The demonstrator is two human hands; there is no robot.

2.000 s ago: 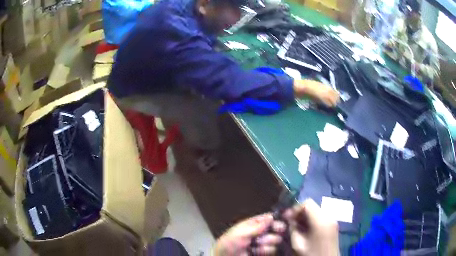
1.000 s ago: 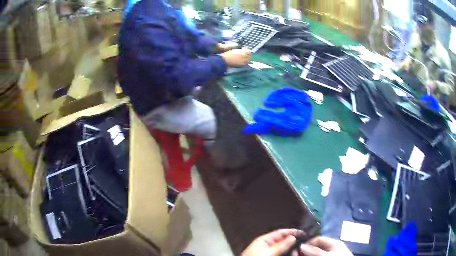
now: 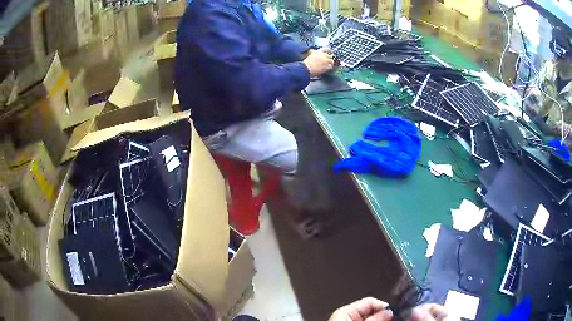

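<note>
My left hand (image 3: pixel 362 310) and my right hand (image 3: pixel 429 313) are at the bottom edge, partly cut off. Between their fingers is a bunched thin black lead (image 3: pixel 401 305), dark and blurred. Just beyond my right hand a solar panel (image 3: pixel 456 266) lies black back up on the green bench, with a white label (image 3: pixel 461 305) near its lower end and a thin cable on it. Whether the held lead joins this panel cannot be told.
A carton (image 3: pixel 204 219) full of panels stands at left. A person in dark blue (image 3: pixel 235 69) sits on a red stool (image 3: pixel 243 199), handling a panel. A blue cloth (image 3: pixel 387 149), white scraps (image 3: pixel 467 215) and heaped panels (image 3: pixel 470 103) lie on the bench (image 3: pixel 376 200).
The view has shifted, so my hands sit lower in the picture. The other person's arm has drawn back from across the bench to a gridded panel, and the blue cloth lies released on the bench.
</note>
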